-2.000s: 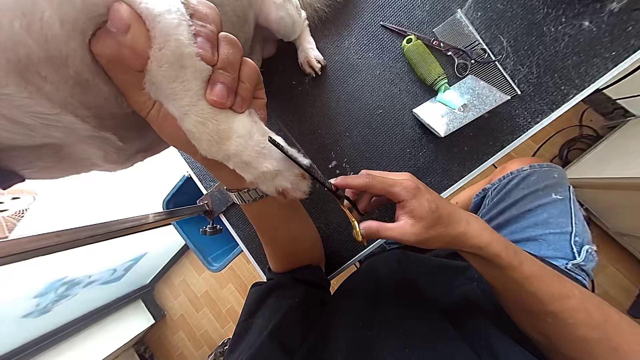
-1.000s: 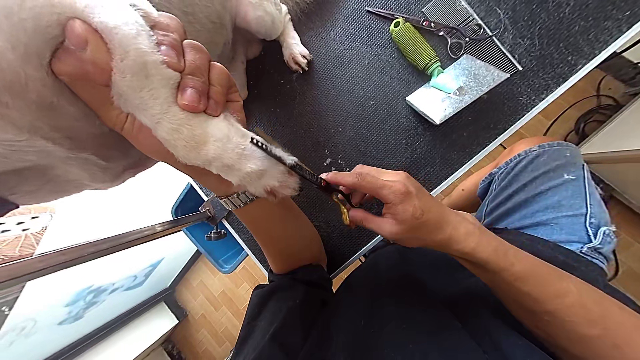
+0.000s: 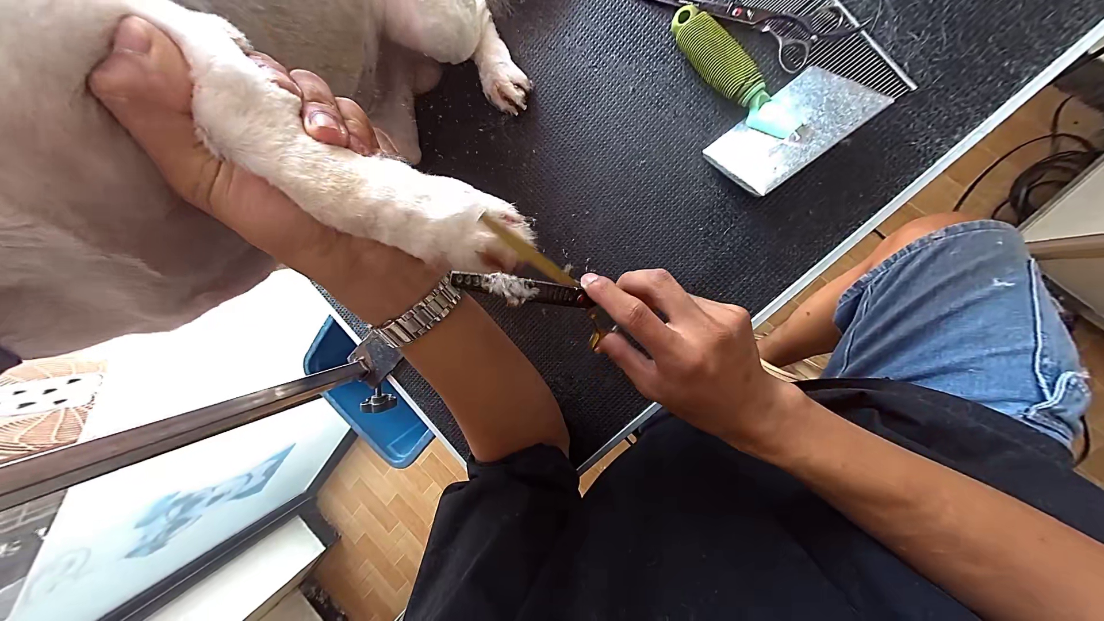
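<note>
My left hand (image 3: 233,138) grips the upper part of a dog's white foreleg (image 3: 319,177), its fingers wrapped over the fur. The leg stretches across my left forearm, its paw (image 3: 496,237) toward my right hand. In my right hand (image 3: 681,345) is a pair of thinning shears (image 3: 552,289) with spread blades: one gold-toned blade lies against the paw, and the dark toothed blade is below it, with a tuft of white fur on it. Part of the handles is hidden by my fingers. The dog's body (image 3: 86,216) fills the upper left.
A slicker brush with a green handle (image 3: 720,56), a metal comb (image 3: 862,56) and scissors (image 3: 776,21) lie on the black grooming table (image 3: 604,138). A metal arm (image 3: 216,414) is clamped at the table edge, above a blue bin (image 3: 388,431). Cables (image 3: 1044,177) lie at the right.
The shears' blades, together one second ago, are now spread apart, and fur shows on the toothed blade. My left hand keeps its hold on the leg.
</note>
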